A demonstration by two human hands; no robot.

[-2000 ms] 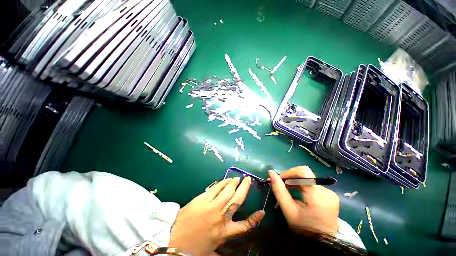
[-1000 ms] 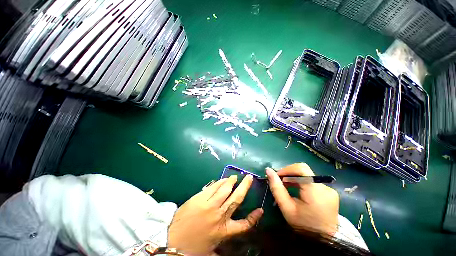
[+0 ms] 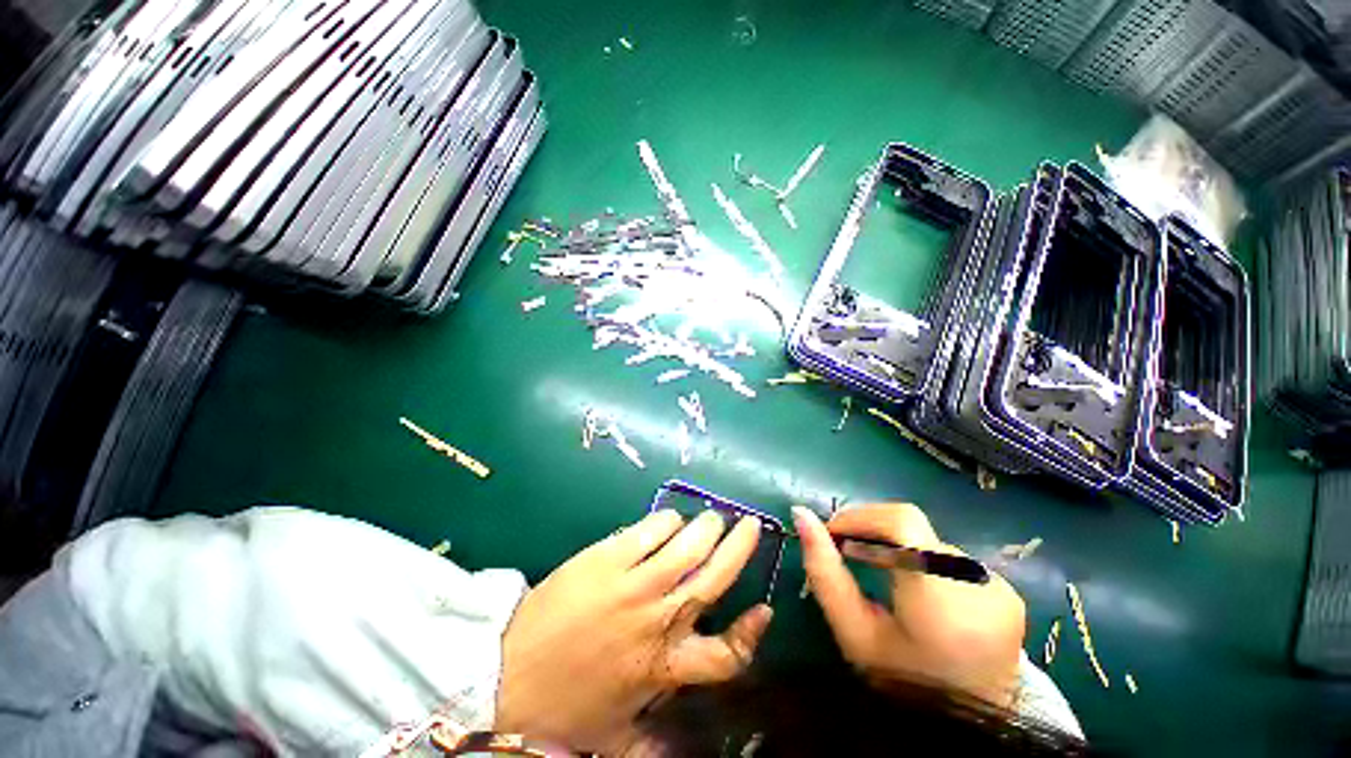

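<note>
A phone middle frame point(image 3: 722, 498) with a thin bluish rim lies on the green mat at the near edge. My left hand point(image 3: 630, 622) lies over it, fingers pressing on its far end and thumb at its right side. My right hand point(image 3: 919, 607) holds dark tweezers point(image 3: 911, 557) like a pen, at the frame's upper right corner. The tweezer tips are too small and blurred to read. Much of the frame is hidden under my left hand and in the dark area below.
Stacked frames point(image 3: 1059, 407) stand right of centre, a clear plastic bag point(image 3: 1178, 175) behind them. Large leaning stacks point(image 3: 319, 148) are at the left. White strips point(image 3: 652, 289) lie heaped at mat centre. Yellow slivers point(image 3: 445, 446) lie scattered. Grey ribbed rows point(image 3: 1185, 74) stand at the far right.
The right hand and tweezers have turned slightly, with the tweezers' back end lower. The left fingers have shifted a little on the frame. The whole view has moved slightly.
</note>
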